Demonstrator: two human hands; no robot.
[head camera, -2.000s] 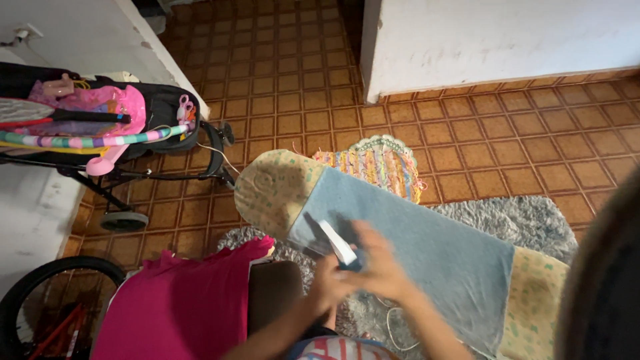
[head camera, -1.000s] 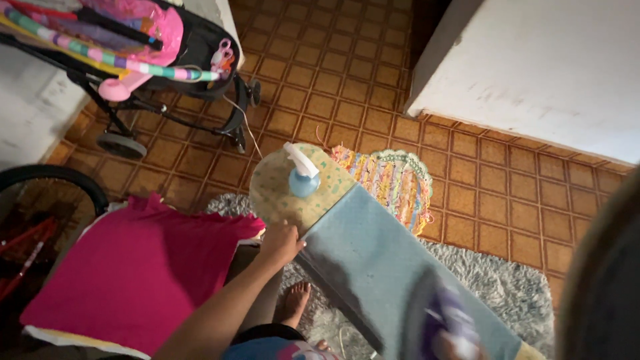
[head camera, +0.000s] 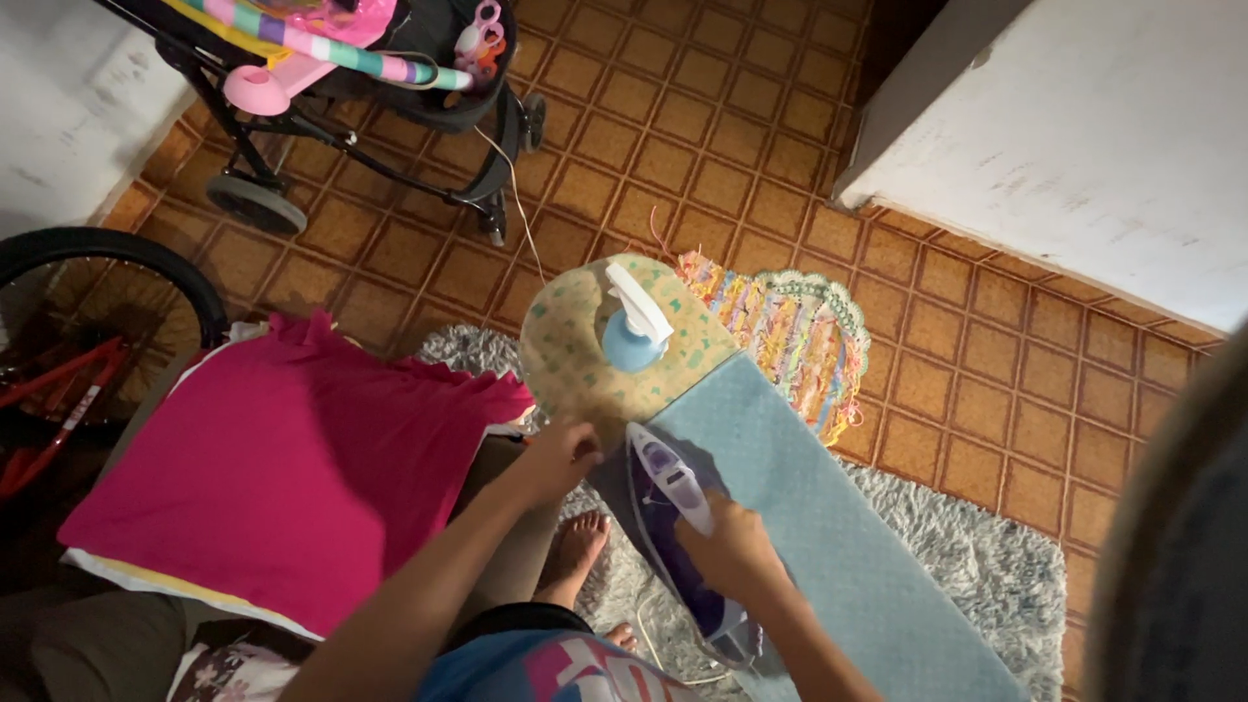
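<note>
A light blue cloth (head camera: 819, 507) lies along an ironing board, whose yellow patterned cover (head camera: 565, 331) shows at the rounded end. My right hand (head camera: 731, 546) grips the handle of a purple and white clothes iron (head camera: 673, 487), which rests on the blue cloth near the board's left edge. Beside the iron's tip, my left hand (head camera: 565, 458) is at the near edge of the board; its fingers look bent, and whether they pinch the cloth cannot be told. A spray bottle with a light blue body (head camera: 632, 343) and white trigger head stands on the rounded end.
Folded pink fabric (head camera: 292, 468) lies on a surface at left, beside a bicycle wheel (head camera: 195, 283). A stroller (head camera: 361, 166) stands at upper left, near a thin cord (head camera: 526, 219). A multicoloured rug (head camera: 780, 331) and grey shaggy rug (head camera: 994, 546) lie beneath the board. A white wall (head camera: 1082, 146) is at right.
The spray bottle, in my hands two seconds ago, stands on the board's rounded end. The iron in my right hand has moved up along the cloth, close to my left hand.
</note>
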